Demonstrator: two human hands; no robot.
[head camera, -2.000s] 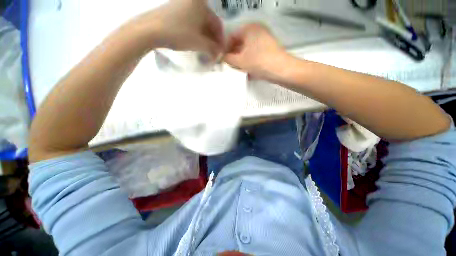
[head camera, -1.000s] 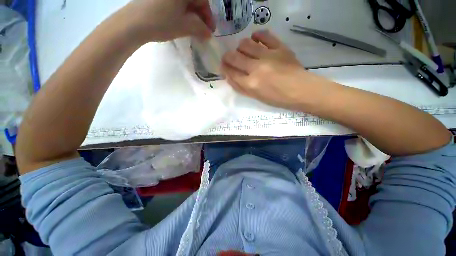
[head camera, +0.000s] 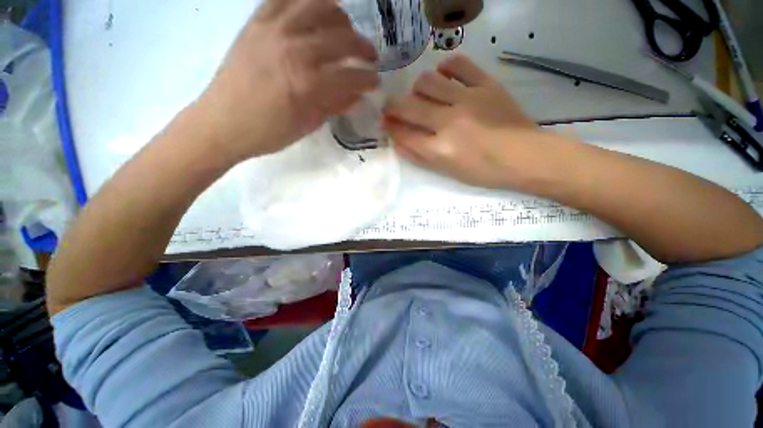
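A white fabric piece (head camera: 322, 188) lies on the white table in front of the needle area, its lower edge near the table's front edge. My left hand (head camera: 293, 79) is over the fabric's upper left part, fingers bent and slightly blurred; its grip is hard to make out. My right hand (head camera: 460, 125) rests on the machine bed to the right of the slide plate (head camera: 355, 138), fingertips at the fabric's upper right edge. The machine head's shiny end (head camera: 400, 33) is above, between my hands. The needle is hidden.
Tweezers (head camera: 586, 75) lie on the bed at right. Black scissors (head camera: 682, 29), a marking pen (head camera: 739, 63) and a black-handled tool (head camera: 736, 138) are at far right. A clear plastic bag (head camera: 251, 288) and red bins (head camera: 598, 313) are below the table edge. A blue rim (head camera: 67, 125) runs at left.
The fabric has moved up from hanging over the table edge and now lies flat by the needle area. My left hand has come lower over it. The brown-grey knob has come into view.
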